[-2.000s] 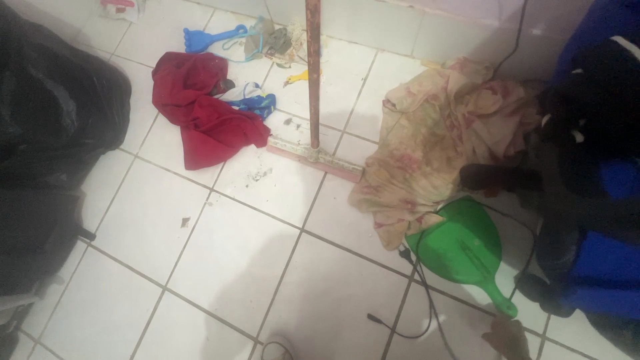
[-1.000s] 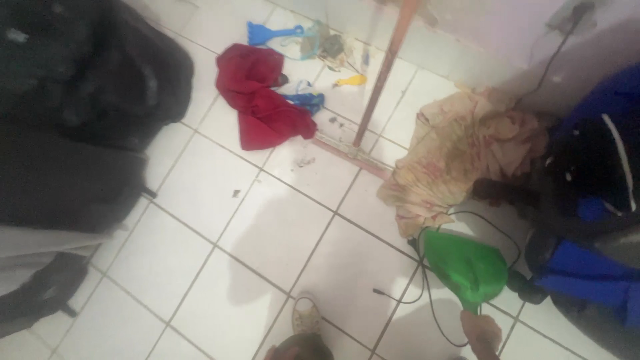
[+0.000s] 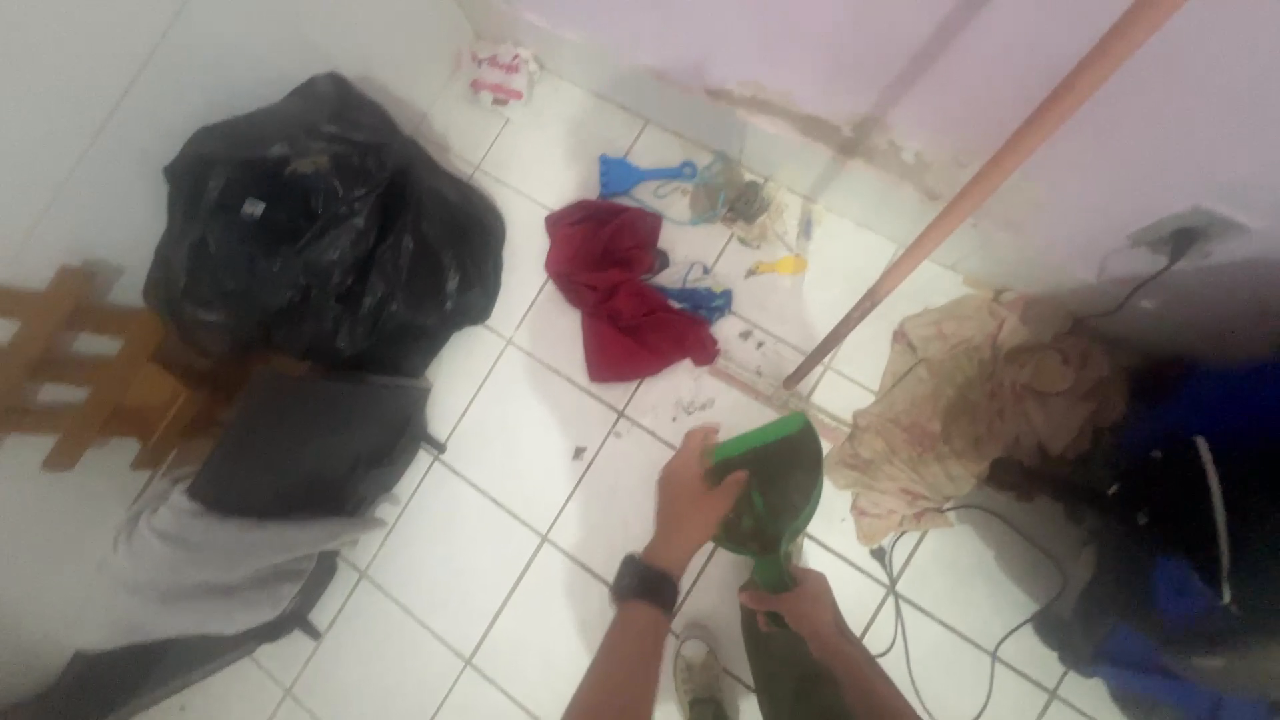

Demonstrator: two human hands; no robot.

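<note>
A green plastic dustpan (image 3: pixel 775 490) is up in front of me, above the tiled floor. My right hand (image 3: pixel 800 605) grips its handle. With fingers at the pan's left edge, my left hand (image 3: pixel 695 500) touches it; a dark watch is on that wrist. Beyond the pan, a squeegee with a long wooden handle (image 3: pixel 960 215) has its head (image 3: pixel 770 385) on the floor, between a dark red cloth (image 3: pixel 610 290) and a crumpled beige stained cloth (image 3: pixel 930 400). Small dark bits of debris (image 3: pixel 693 407) lie near the squeegee head.
Near the wall lie a blue plastic scraper (image 3: pixel 640 175), a yellow item (image 3: pixel 780 266) and tangled string (image 3: pixel 710 190). A black plastic bag (image 3: pixel 330 230) stands at the left. Cables (image 3: pixel 1000 650) run over the floor at the right, beside a dark and blue object (image 3: pixel 1180 520).
The green dustpan has come up from the floor at the right, in my right hand. My left hand has come into view at its edge. The view has shifted.
</note>
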